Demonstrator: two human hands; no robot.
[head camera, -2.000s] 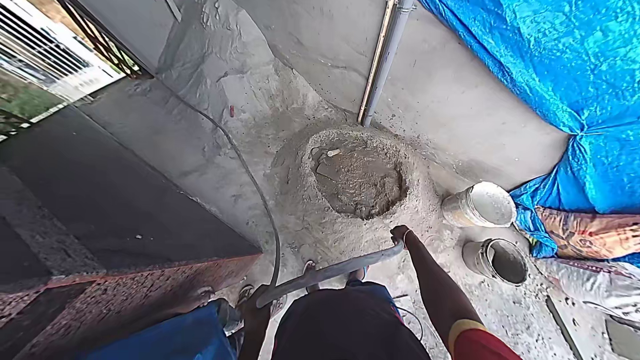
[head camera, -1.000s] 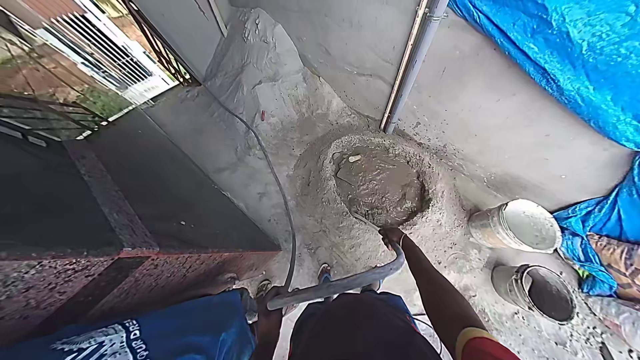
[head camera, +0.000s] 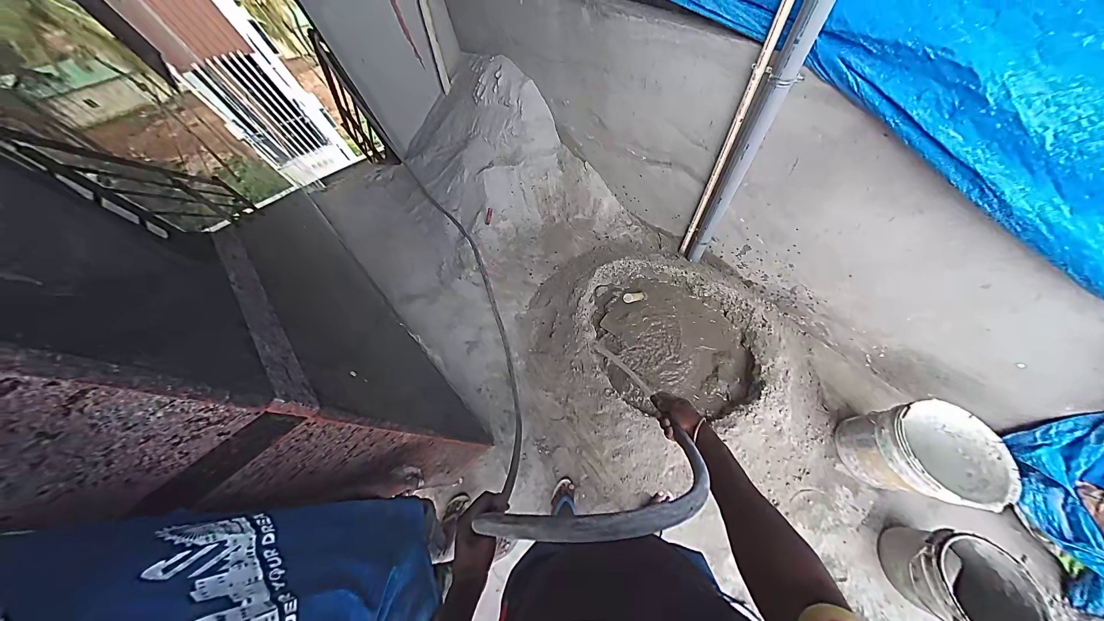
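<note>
My right hand (head camera: 677, 414) is closed around a grey hose (head camera: 595, 526) near its end, over the near rim of a mound of sand or dry mortar mix (head camera: 552, 319). A thin stream, apparently water, reaches from that hand into the wet grey hollow (head camera: 681, 345). A small pale piece (head camera: 634, 297) lies in the hollow. My left hand (head camera: 479, 526) grips the hose at the lower centre, beside the other person's blue shirt. Between my hands the hose bends in a thick curve; a thinner-looking length (head camera: 492, 302) runs along the floor toward the back.
A person in a blue shirt (head camera: 345, 552) is close on my left. Two buckets (head camera: 957, 453) (head camera: 975, 573) stand at the right. Behind the mound, pipes (head camera: 750, 129) run up the wall. A blue tarpaulin (head camera: 975, 112) hangs at upper right; a dark ledge (head camera: 345, 319) is at left.
The hollow's surface looks wetter and smoother than two seconds ago. My right hand has moved toward the hollow with the hose end. More of the person in blue shows.
</note>
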